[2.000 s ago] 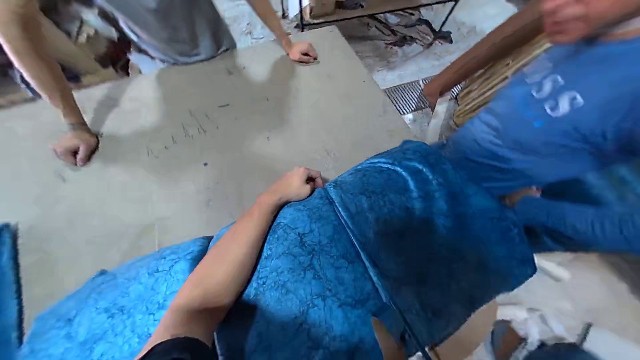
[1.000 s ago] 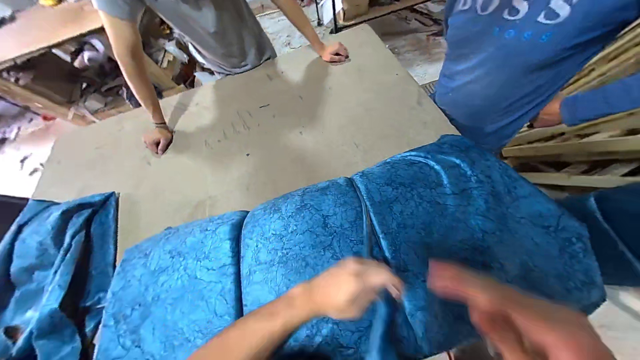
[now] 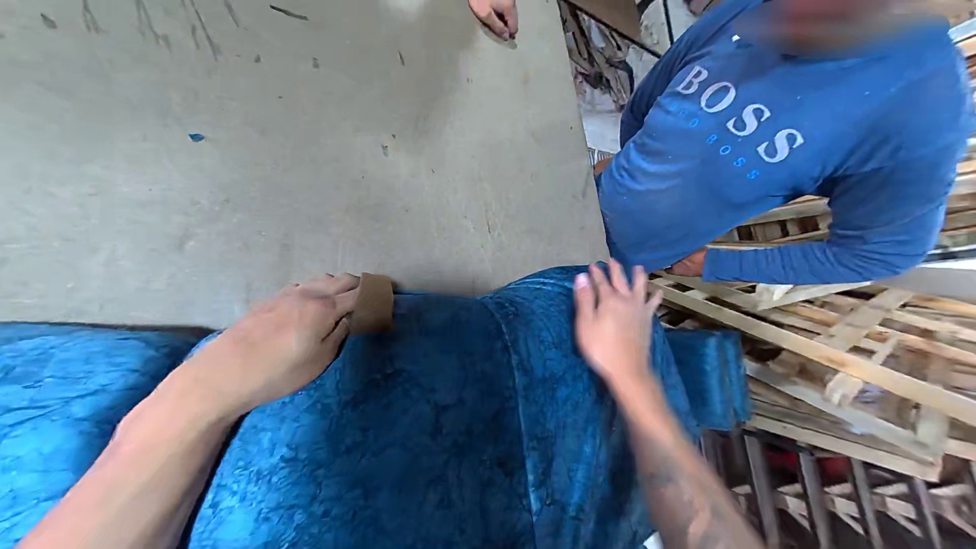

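Observation:
Crushed blue upholstery fabric (image 3: 427, 396) covers a padded, seamed piece along the near side of the table. My left hand (image 3: 316, 324) is at its upper edge, fingers curled against a small flat brown piece (image 3: 374, 303) that looks gripped; the fingertips are partly hidden. To the right, my right hand (image 3: 616, 324) rests palm down with spread fingers on the rounded blue end, beyond a vertical seam. It holds nothing visible.
The worn grey tabletop (image 3: 305, 175) extends beyond the fabric. A co-worker in a blue shirt (image 3: 762, 130) leans at its right edge. Another person's hand (image 3: 497, 17) rests at the far side. Wooden slatted frames (image 3: 831, 351) are stacked on the right.
My right hand has come down onto the fabric's right end. My left hand is now at the fabric's upper edge with the brown piece. The view has moved closer.

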